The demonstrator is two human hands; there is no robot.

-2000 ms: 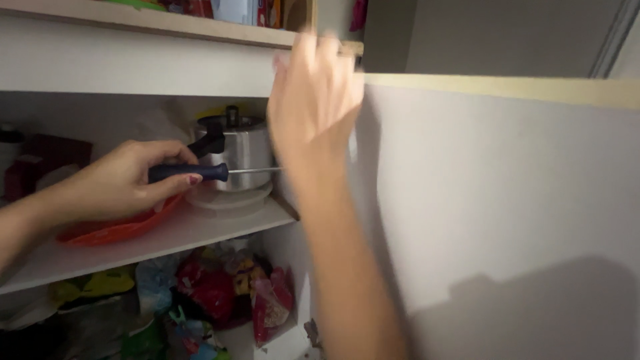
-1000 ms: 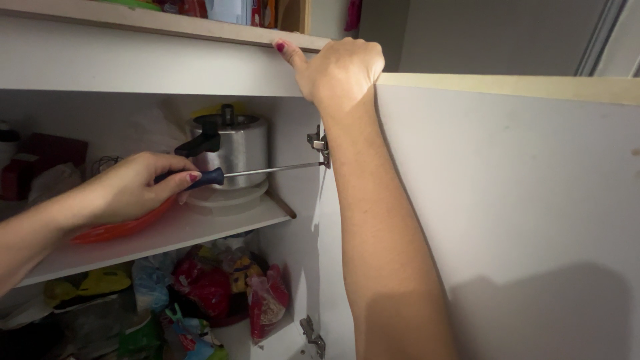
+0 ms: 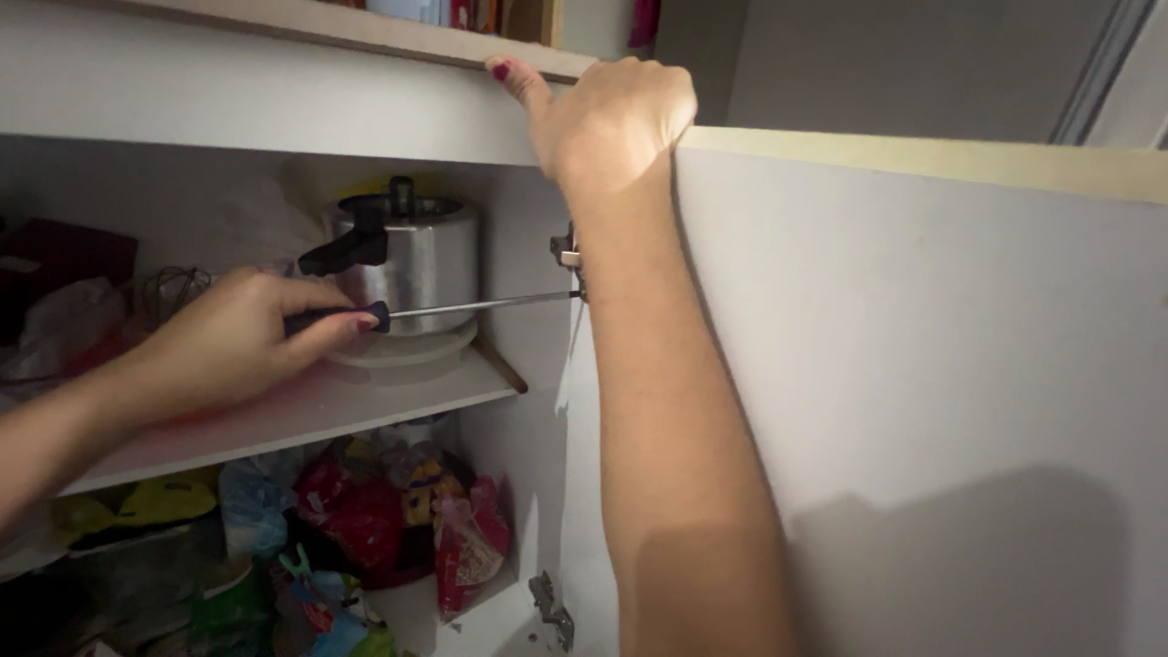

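My left hand grips the dark blue handle of a screwdriver, its shaft pointing right. The tip meets the upper metal cabinet hinge, which my right forearm partly covers. My right hand is curled over the top edge of the white cabinet door at the hinge side, its thumb against the edge of the board above. A lower metal hinge shows near the bottom. Behind the screwdriver, a metal pressure cooker with a black handle stands on pale plates.
The white shelf also carries a wire whisk, a dark red box and plastic bags. On the lower level lie several filled bags, one of them pink. An upper shelf board runs above the cabinet opening, with items on it.
My right hand was blurred near the door's top corner two seconds ago and now rests gripping the edge. The screwdriver stays in my left hand; the upper hinge has come into sight.
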